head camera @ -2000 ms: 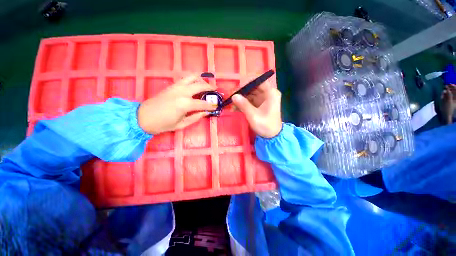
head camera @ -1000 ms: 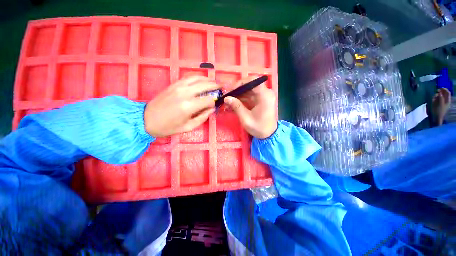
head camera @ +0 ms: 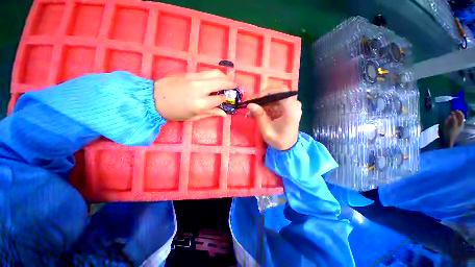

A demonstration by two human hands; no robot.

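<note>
A small dark round watch body [head camera: 230, 99] shows a white and yellow inside. My left hand [head camera: 195, 95] grips it from the left between thumb and fingers, over the red foam tray [head camera: 161, 194]. My right hand [head camera: 280, 119] holds slim black tweezers [head camera: 271, 98] like a pen. Their tip points left and meets the right side of the watch body; exact contact is too small to tell. A short dark oval piece [head camera: 226, 63] lies on the tray just above my left hand. My left hand hides part of the watch body.
A tall stack of clear blister trays [head camera: 359, 104] with ring-shaped parts stands to the right. The green surface [head camera: 281, 15] runs behind the foam tray. Another person's hand [head camera: 454, 125] and blue sleeve [head camera: 432, 180] are at the far right.
The foam tray now appears tilted and higher in view. The tweezers lie flatter, closer to horizontal. The white and yellow inside of the watch body shows more clearly than one second ago.
</note>
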